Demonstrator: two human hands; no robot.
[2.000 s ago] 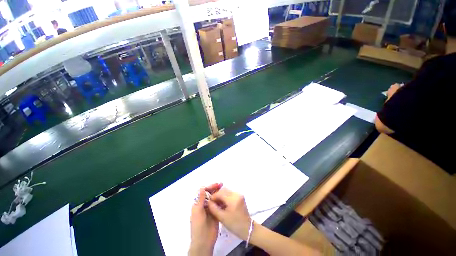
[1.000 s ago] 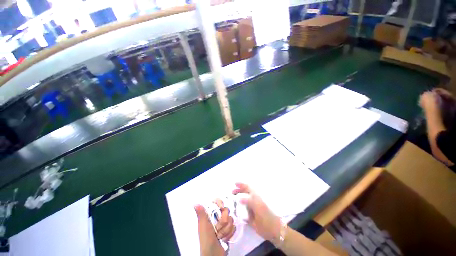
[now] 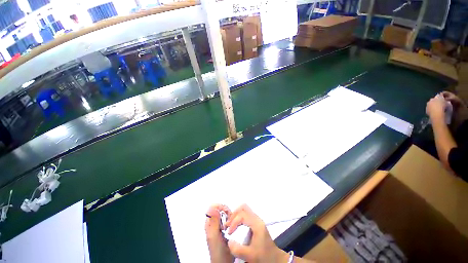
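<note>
A small white power adapter (image 3: 239,235) with white cord is held between my two bare hands, above the near part of a white work sheet (image 3: 205,200). My left hand (image 3: 217,233) is on its left side, with fingers curled around the cord. My right hand (image 3: 255,232) grips the white block from the right. Whether a thin clear bag is around it cannot be told. A thin cord or edge line shows on the sheet to the right of my hands.
An open carton (image 3: 410,190) holding rows of bagged units (image 3: 367,239) stands at right. A clump of unbagged units (image 3: 45,187) lies on the green belt (image 3: 138,154) at left. More white sheets (image 3: 328,128) lie beyond. A co-worker's hands (image 3: 440,107) show at far right. A white post (image 3: 223,87) rises ahead.
My hands, apart one second ago with the cord spread between them, have come together around the adapter. The co-worker's hands have shifted slightly. The view has tilted a little.
</note>
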